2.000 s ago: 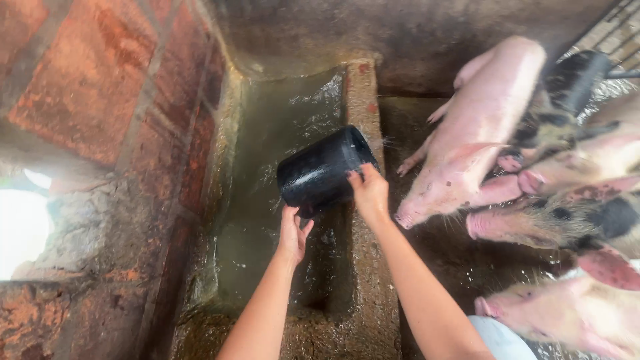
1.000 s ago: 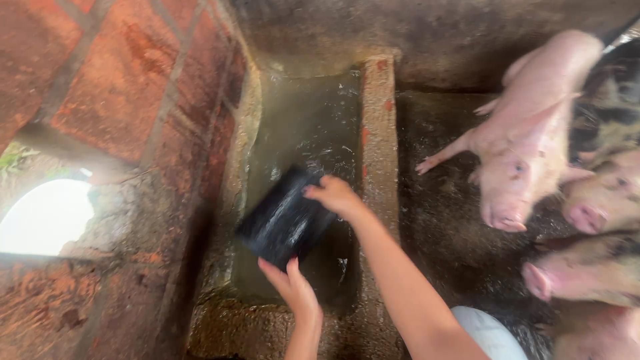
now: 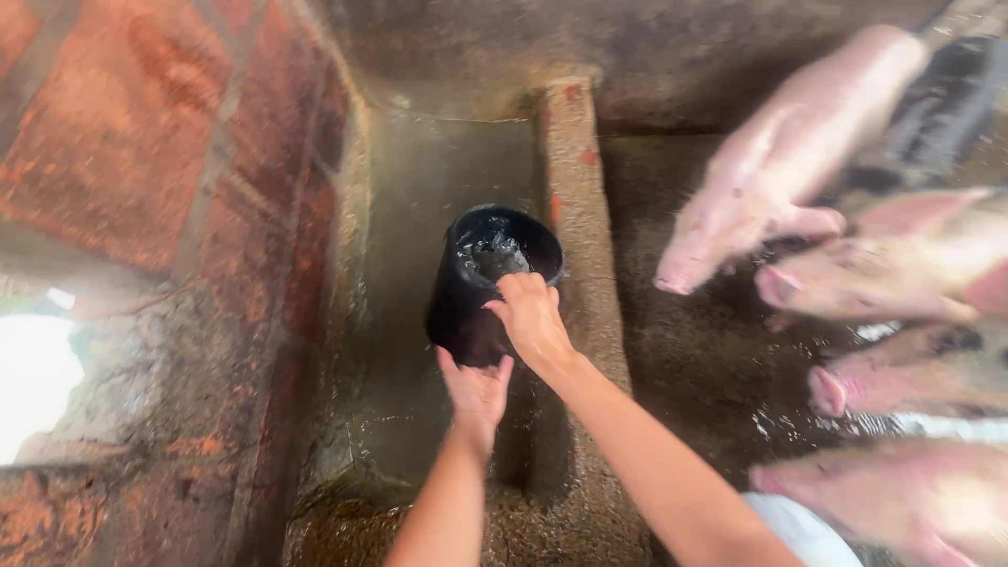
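Note:
A black plastic bucket (image 3: pixel 465 307) with water in it is held above the water-filled concrete trough (image 3: pixel 583 181), its mouth tilted up and away from me. My right hand (image 3: pixel 529 315) grips the near side of its rim. Under the bucket's base, my left hand (image 3: pixel 476 390) supports it with the palm up and fingers spread against it. The water (image 3: pixel 441 181) in the trough looks cloudy, and the bucket hides part of it.
Right of the trough wall, a pink pig (image 3: pixel 787 150) and several other pigs, one a spotted pig (image 3: pixel 913 378), stand on a wet concrete floor (image 3: pixel 685 354). A brick wall (image 3: pixel 118 150) with a bright opening (image 3: pixel 35 386) rises on the left.
The bucket has gone from lying tilted low in the trough to mouth up with water inside. Both hands have stayed on it. Some pigs' heads have shifted toward the trough.

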